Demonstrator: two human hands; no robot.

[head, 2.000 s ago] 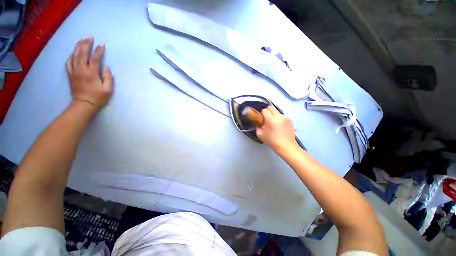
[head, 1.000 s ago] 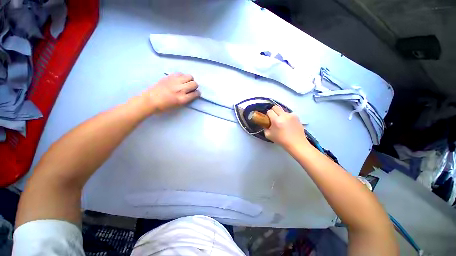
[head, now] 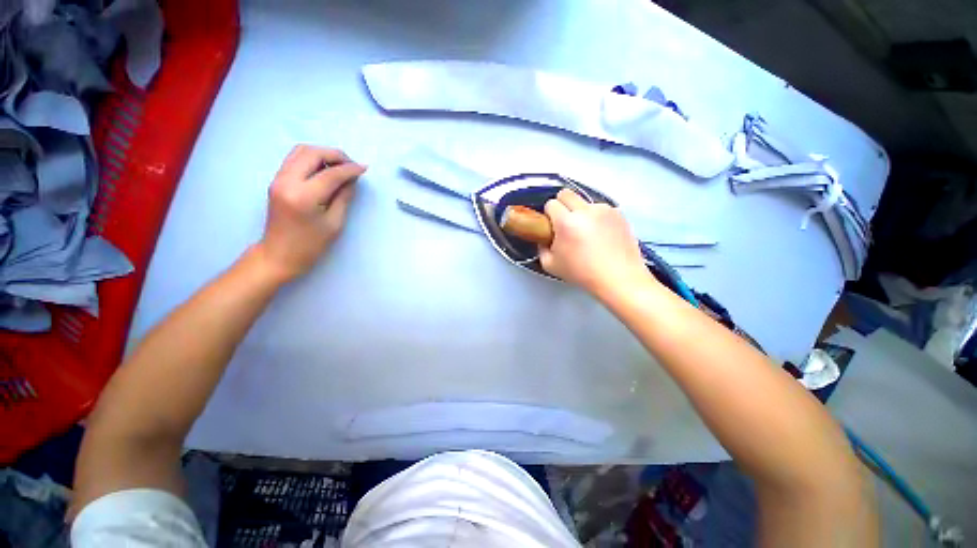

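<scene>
My right hand (head: 595, 241) grips the brown wooden handle of the steam iron (head: 526, 224). The iron's pointed silver sole lies flat across the middle of two slim pale bands (head: 437, 214) with dark edge lines. Their ends show left and right of the iron; it hides the middle. My left hand (head: 307, 209) is left of the bands, off them, fingers bent and fingertips together; no cloth shows in it. A pale curved band (head: 477, 421) lies near the table's front edge.
A wide pale layered arc (head: 471, 88) lies farther up the table (head: 429, 321). A tied bundle of bands (head: 798, 177) is at the far right. A red basket (head: 161, 161) of cut pieces (head: 48, 203) stands left. A blue hose (head: 887, 471) runs right.
My left hand first came in from the left onto the bands, then moved back left off them. The iron stays on the bands in my right hand. The view has shifted, showing more basket.
</scene>
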